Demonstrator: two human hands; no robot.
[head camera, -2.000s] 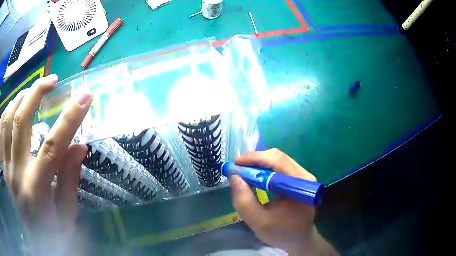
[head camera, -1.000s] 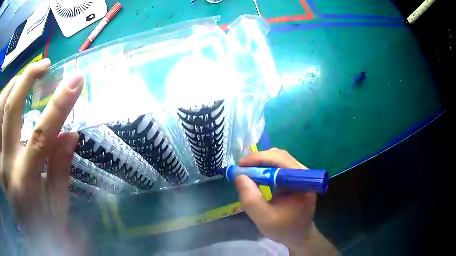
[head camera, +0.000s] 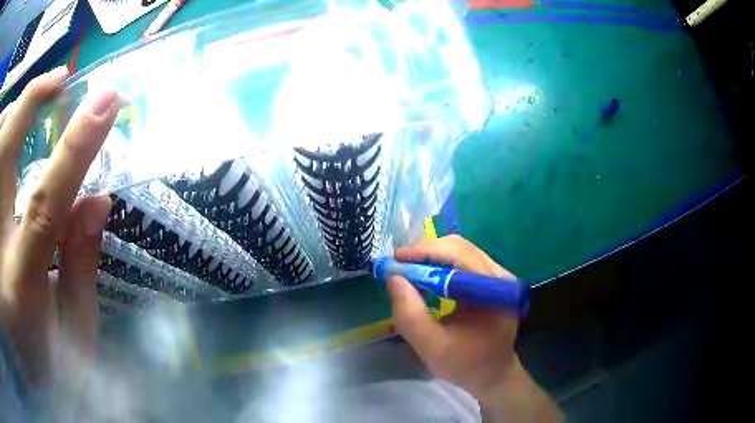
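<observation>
A clear plastic tray (head camera: 414, 165) stands tilted up on its side on the green mat, with strong glare on its upper part. Small black and silver metal parts (head camera: 343, 202) fill its long compartments in rows. My left hand (head camera: 62, 198) holds the tray's left end, fingers spread over it. My right hand (head camera: 464, 322) grips a blue marker (head camera: 455, 285) with its tip end at the lower right corner of the tray, beside the rightmost row. The tip itself is hidden or blurred.
A small dark blue cap (head camera: 610, 108) lies on the green mat (head camera: 546, 182) at the right. At the upper left are part of a white fan (head camera: 124, 12), a red marker (head camera: 164, 18) and white papers with dark keys (head camera: 40, 41). A pale rod (head camera: 706, 11) shows at the upper right.
The tray looks larger and higher in view, and the fan and red marker have slid towards the top edge. The white bottle has left view. Both hands keep their holds.
</observation>
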